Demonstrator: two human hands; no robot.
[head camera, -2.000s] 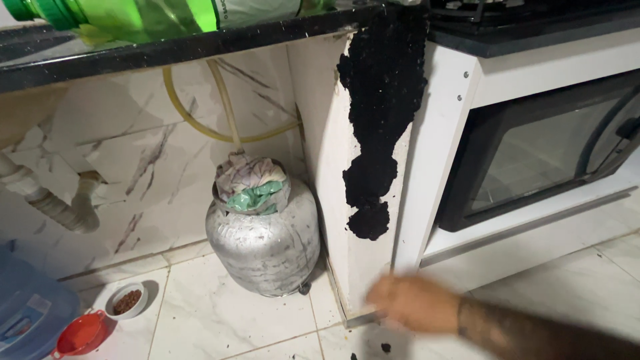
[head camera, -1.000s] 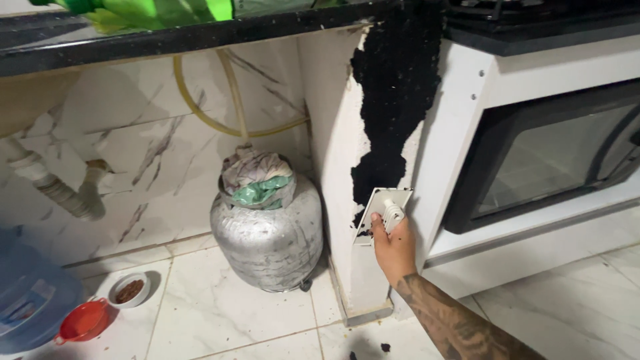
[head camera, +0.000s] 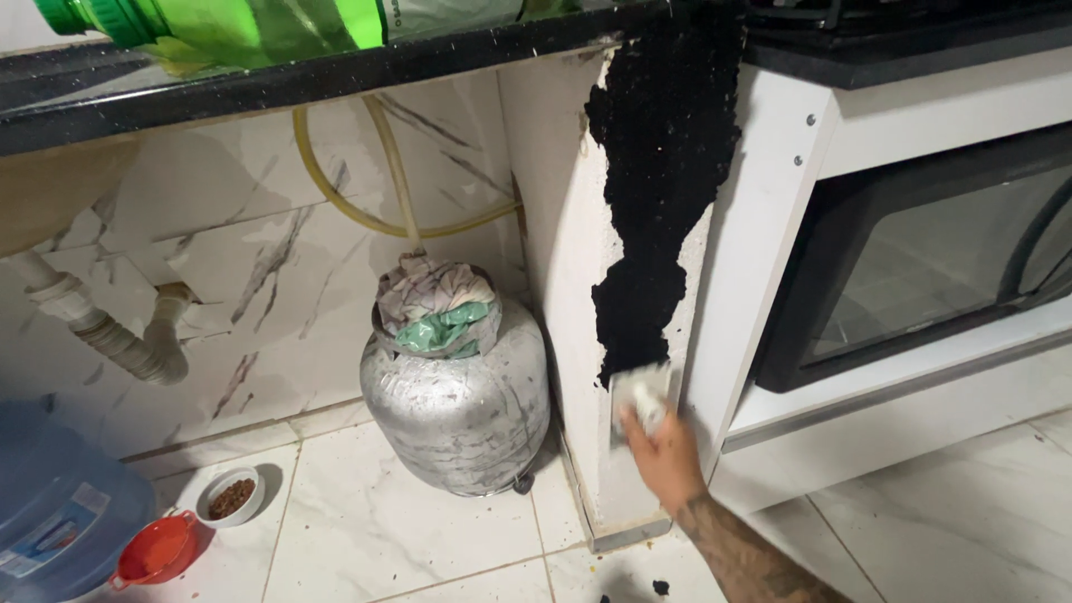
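My right hand (head camera: 666, 456) grips the handle of a small white plastering float (head camera: 643, 400), blurred by motion. The float's face lies against the narrow front of a white wall stub (head camera: 624, 477), at the lower end of a patch of rough black coating (head camera: 662, 201). That black patch has ragged edges and runs down from the countertop. My left hand is out of view.
A silver gas cylinder (head camera: 456, 402) topped with cloth stands left of the wall stub, under the black countertop (head camera: 276, 75). A white oven cabinet (head camera: 770, 218) adjoins on the right. A white bowl (head camera: 230, 497), red bowl (head camera: 157, 551) and blue water jug (head camera: 63, 502) stand at lower left.
Two seconds ago my right hand was a blur low beside the wall stub. One second ago it held the float against the lower black patch, and less of the black showed there.
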